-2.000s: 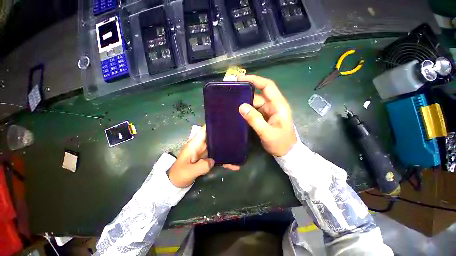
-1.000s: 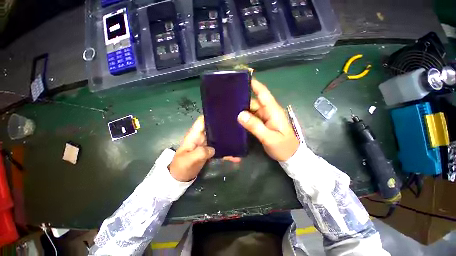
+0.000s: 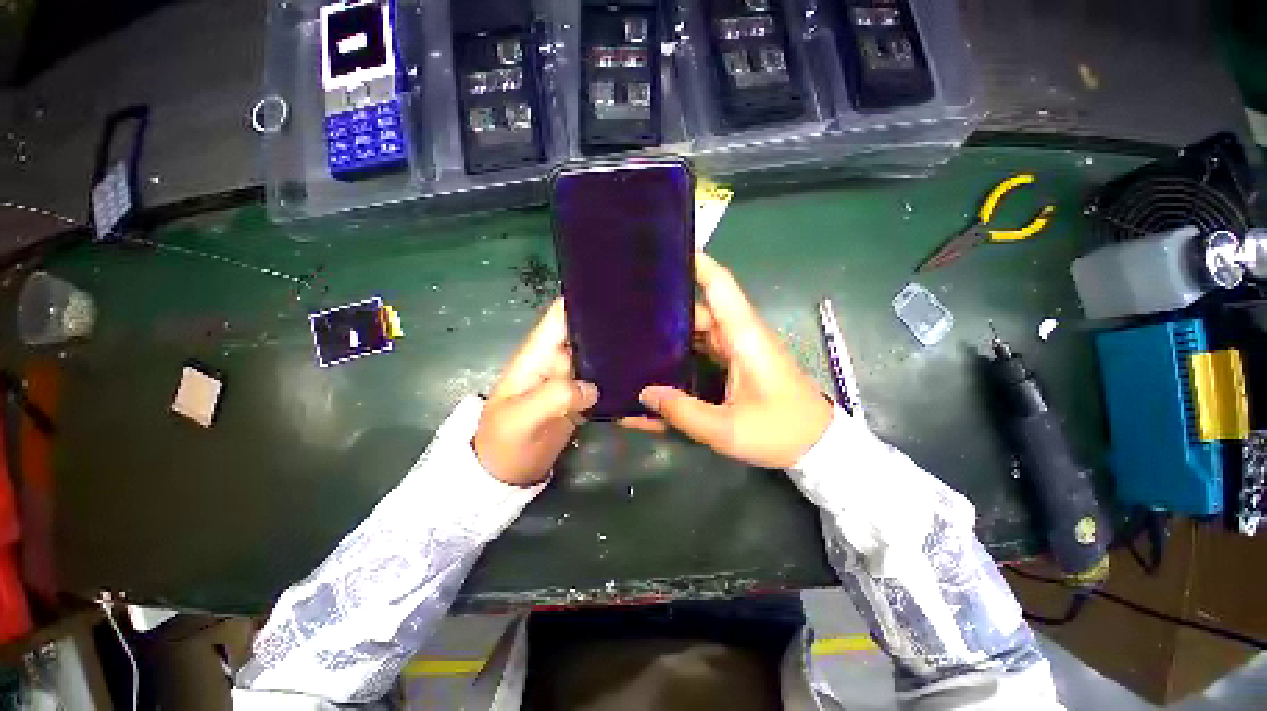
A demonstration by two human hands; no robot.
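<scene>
A large black smartphone (image 3: 624, 285) with a dark, purplish screen is held upright over the middle of the green mat. My left hand (image 3: 535, 410) grips its lower left side, thumb at the bottom corner. My right hand (image 3: 743, 382) holds its lower right side, thumb on the bottom edge. The fingers behind the phone are mostly hidden. A pale paper label with a yellow end (image 3: 710, 211) shows just behind the phone's upper right, near the tray.
Clear blister tray (image 3: 334, 202) with a blue keypad phone (image 3: 364, 104) and several black ones at the back. LCD module (image 3: 353, 332) and beige square (image 3: 197, 395) at left. Tweezers (image 3: 838, 354), clear cover (image 3: 921, 315), yellow-handled cutters (image 3: 989, 225), electric screwdriver (image 3: 1045, 452) and blue stand (image 3: 1160, 417) at right.
The right thumb has moved down from the screen's middle to the phone's bottom edge. The phone sits slightly higher in view. The tweezers beside the right hand are now more exposed.
</scene>
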